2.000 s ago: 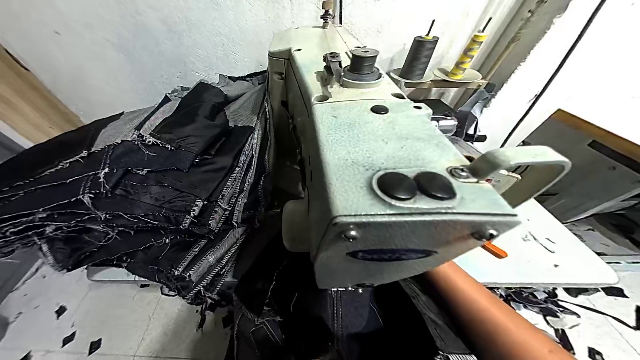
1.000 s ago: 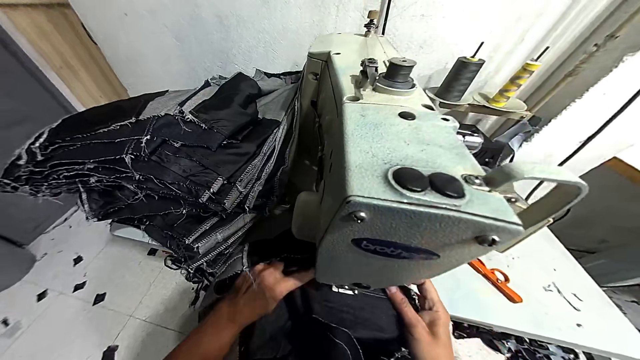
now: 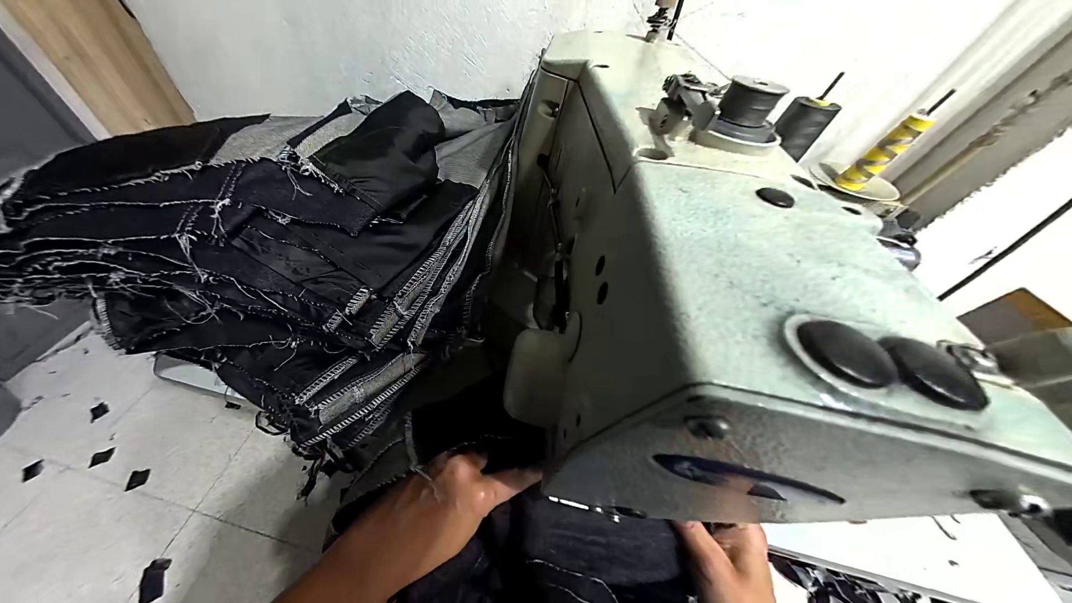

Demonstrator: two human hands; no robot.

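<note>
Under the head of a Brother industrial sewing machine lies dark denim fabric. My left hand rests on the cloth left of the machine head, its fingers reaching toward the hidden needle area. My right hand is at the cloth's right side, thumb on top, the fingertips partly covered by the machine head. Left of the machine hangs a thick stack of dark denim pieces with frayed, overlocked edges. The needle and presser foot are out of sight.
A bobbin of dark thread sits on top of the machine. Behind stand a dark thread cone and a yellow patterned cone. The white table edge shows at right, with fabric scraps beyond it. Dark scraps dot the tiled floor.
Two seconds ago only one forearm showed; both hands came into view at the cloth by one second ago and stay there. The view has moved closer to the machine, and the orange tool is out of sight.
</note>
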